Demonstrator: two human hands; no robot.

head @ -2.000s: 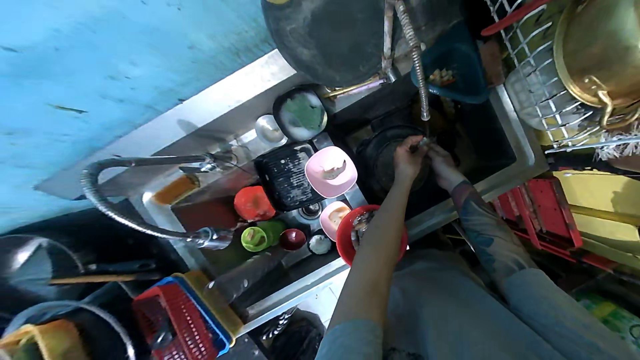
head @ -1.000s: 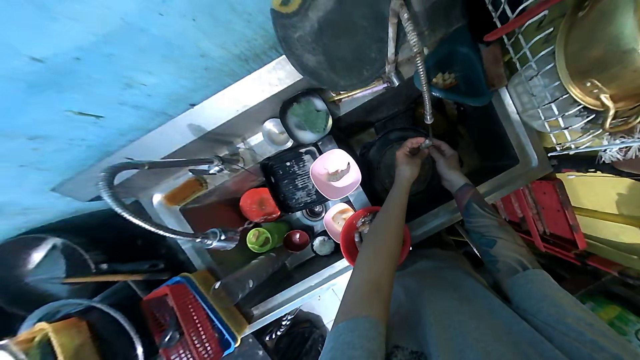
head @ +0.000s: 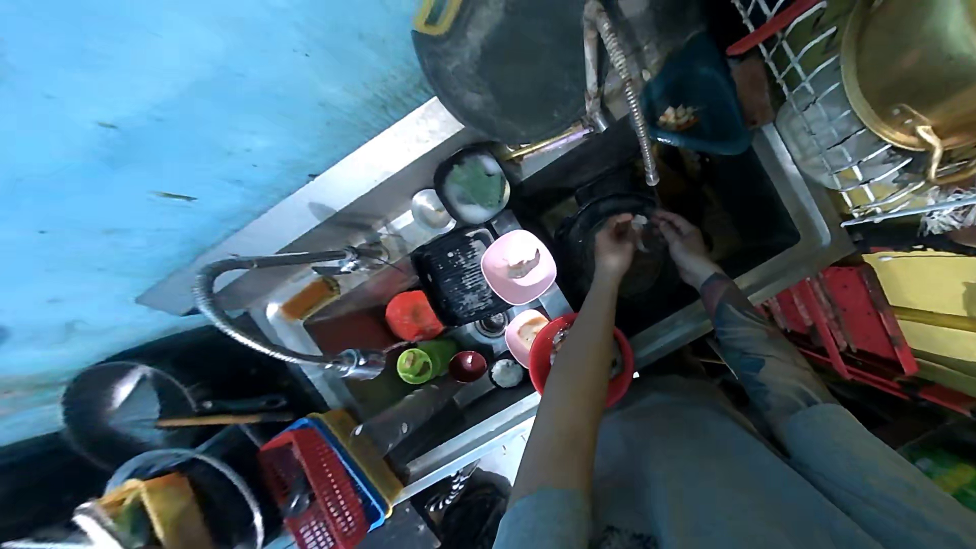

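Observation:
Over the right basin, my left hand and my right hand are close together below the end of a flexible metal faucet hose. A small whitish piece lies at the fingertips of my left hand, and my right fingers are beside it; what it is cannot be told. Beneath both hands is a dark round pan or basin. A red bowl with small pieces in it sits under my left forearm. To its left are a pink bowl and a smaller pink bowl.
A black ribbed tray, a soapy dish with a green scouring pad, a red cup and a green cup fill the left basin. A teal container stands at the back right, near a wire rack and brass-coloured pot.
My hands have stayed over the right basin below the hose. My right hand's fingers have moved slightly apart from my left hand's, and the whitish piece shows between them.

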